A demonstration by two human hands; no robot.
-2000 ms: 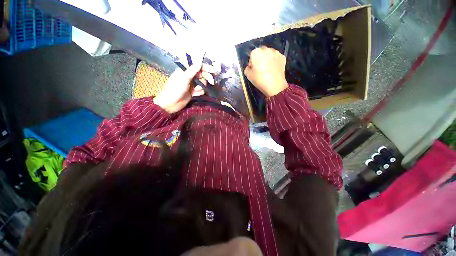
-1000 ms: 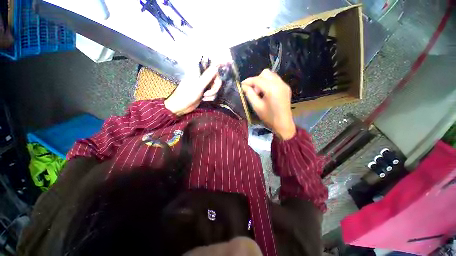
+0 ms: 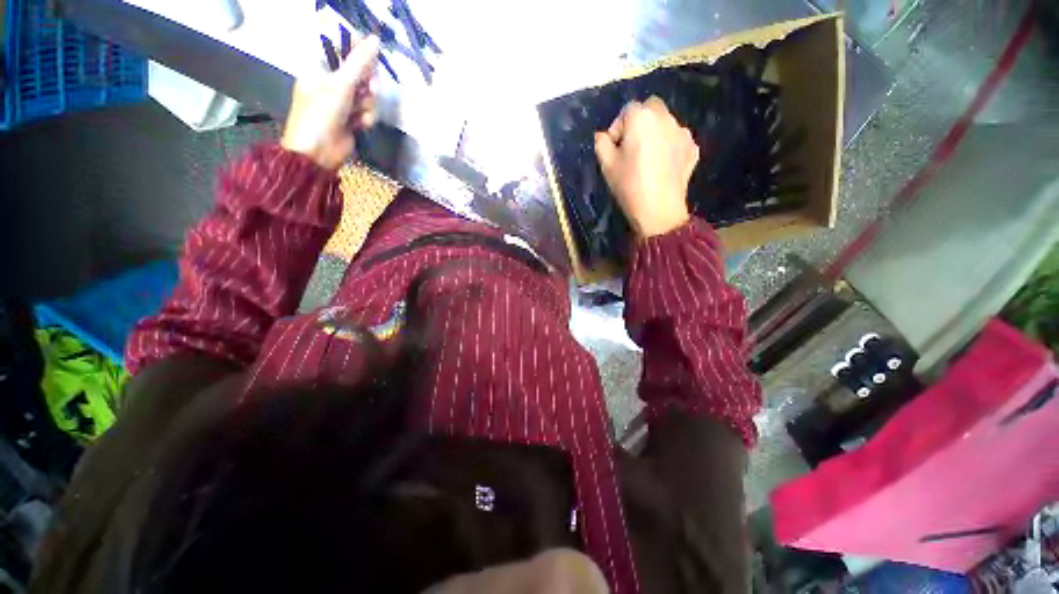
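The open cardboard box (image 3: 821, 139) is filled with tangled black strips (image 3: 743, 128) and stands at the right of the white tabletop. My right hand (image 3: 653, 163) is over the strips inside the box, fingers curled; whether a strip is in them is hidden. My left hand (image 3: 329, 110) is at the upper left, over the table's front edge. Its fingers are closed, with short dark strip ends showing past the fingertips. Set-aside black strips (image 3: 406, 35) lie crossed on the white top, just right of my left fingertips. Glare washes out the table's middle.
A blue crate (image 3: 64, 64) stands at the far left, with a white container (image 3: 192, 95) beside it. An orange-tan textured surface (image 3: 358, 207) shows below the table edge. A blue bin (image 3: 99, 308) with bright green material is lower left. A pink box or bag (image 3: 929, 464) is lower right.
My left hand has moved left and up from the front edge to the set-aside strips. My right hand has gone from the box's near-left edge back over the strips inside.
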